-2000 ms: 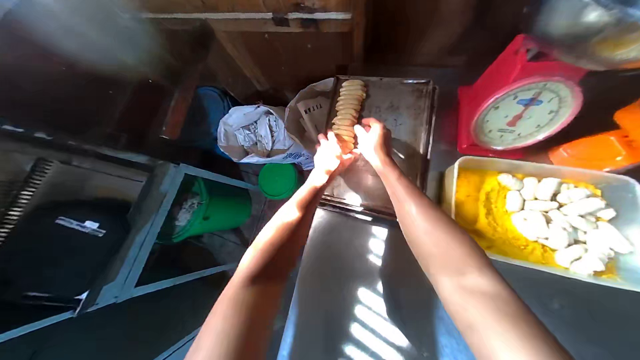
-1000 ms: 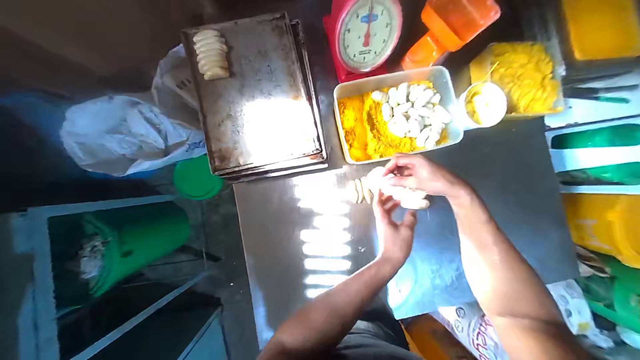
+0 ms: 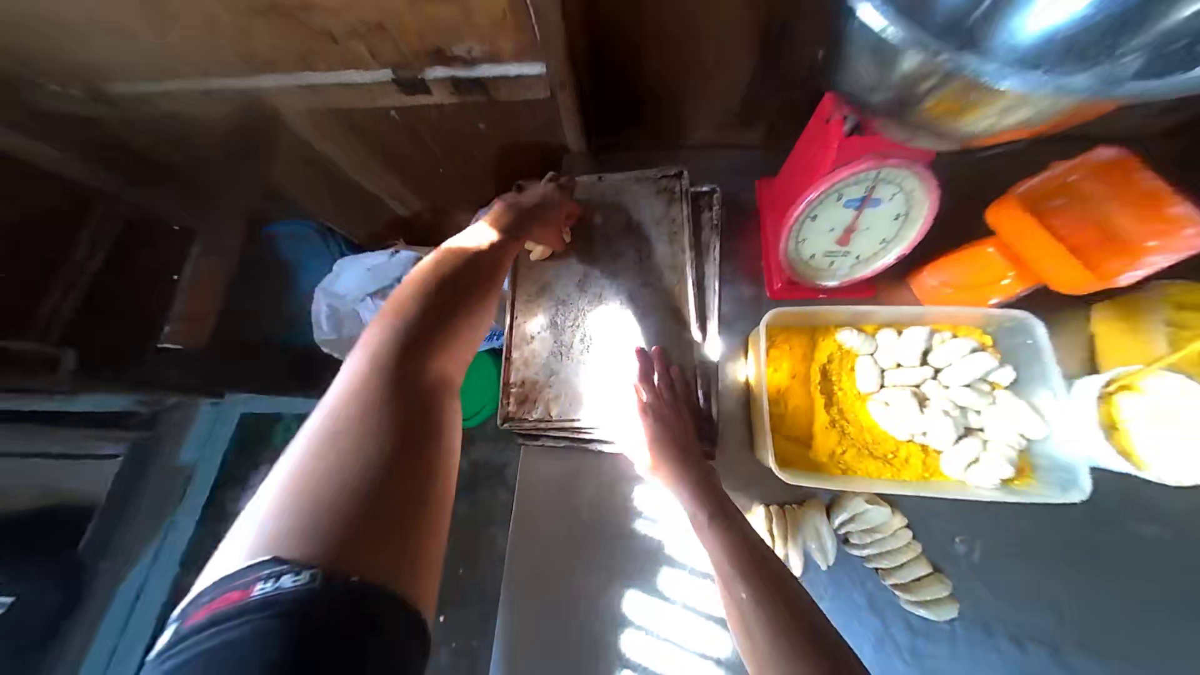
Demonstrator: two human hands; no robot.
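My left hand [image 3: 542, 214] is at the far left corner of the top metal baking tray [image 3: 600, 281], over pale dough pieces [image 3: 539, 250] that it mostly hides; its grip is unclear. My right hand [image 3: 667, 408] lies with fingers extended at the tray's near right edge, partly in bright glare, holding nothing visible. Right of the tray stack, a translucent plastic container [image 3: 761, 403] holds yellow crumbly filling [image 3: 844, 417] and white dough pieces [image 3: 937, 394]. Below it, on the metal table [image 3: 581, 562], are two rows of flattened dough pieces [image 3: 905, 558], the left one partly behind my right forearm.
A red dial scale [image 3: 858, 220] stands behind the container. Orange plastic containers [image 3: 1092, 225] and a large metal bowl [image 3: 1012, 66] are at the upper right. A white cup [image 3: 1144, 422] adjoins the container's right end. A white plastic bag [image 3: 361, 291] lies left of the trays.
My hands have moved from the dough pieces beside the container to the baking tray and are now apart. Two dough rows now show on the table. The view has shifted considerably.
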